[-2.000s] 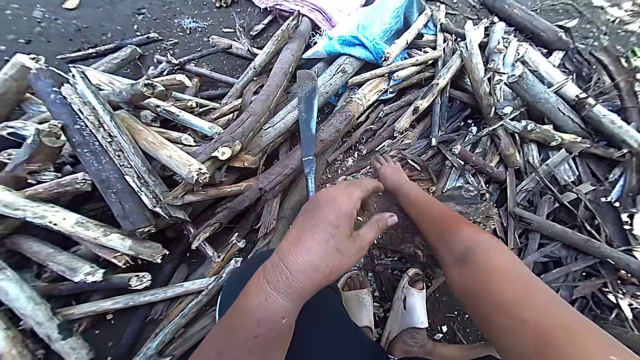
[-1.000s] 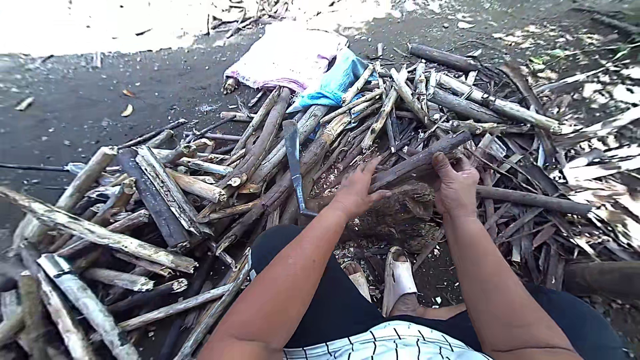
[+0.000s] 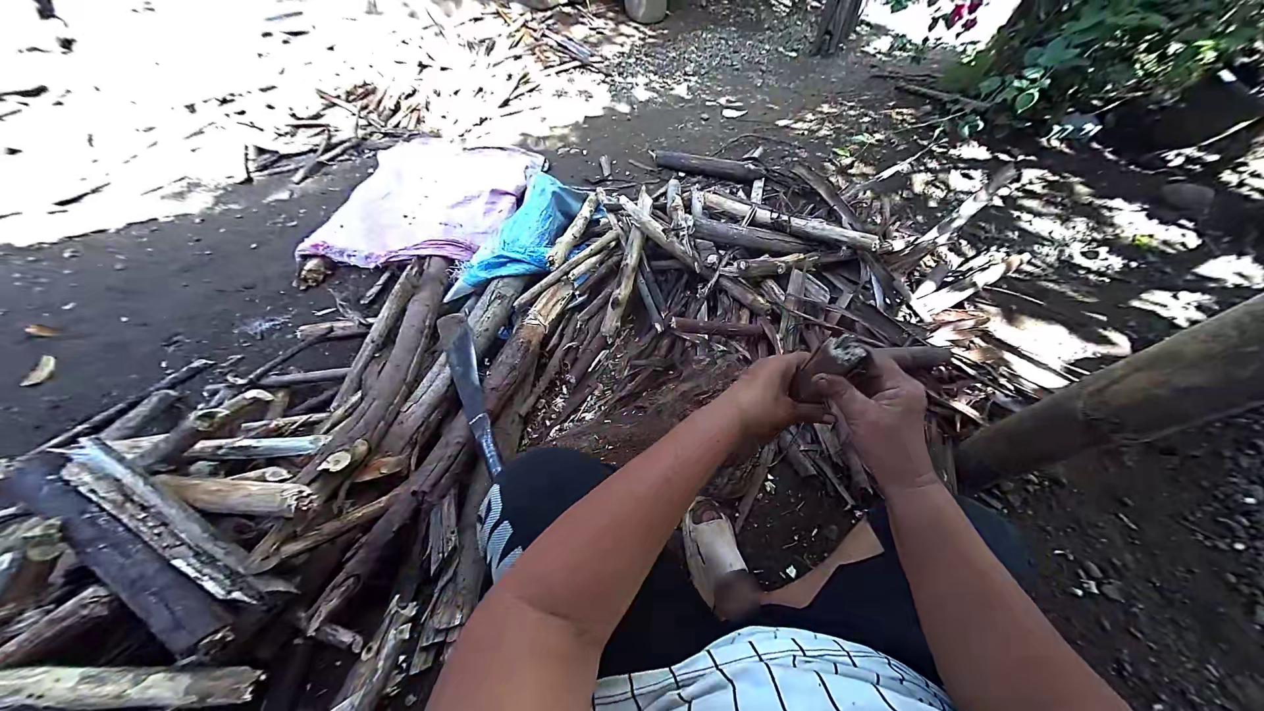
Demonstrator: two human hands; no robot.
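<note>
A short dark wooden stick [image 3: 828, 363] is gripped between both of my hands, its pale cut end facing up. My left hand [image 3: 773, 397] closes around its left side, while my right hand [image 3: 886, 415] holds it from the right with the thumb near the end. Left of my left knee, a machete [image 3: 467, 380] leans on long branches [image 3: 395, 336], blade up, its lower end beside the knee. Bark strips and sticks [image 3: 632, 365] lie in front of my feet.
Split logs [image 3: 148, 553] are heaped at the left. Pink [image 3: 425, 202] and blue [image 3: 533, 232] sacks lie behind the branches. A thick pole [image 3: 1126, 395] slants along the right, beside my knee. Leafy plants [image 3: 1116, 59] grow at the upper right.
The left hand was off the stick two seconds ago; now both hands hold a stick, turned so its end faces up and shifted to the right. The view has swung up and right.
</note>
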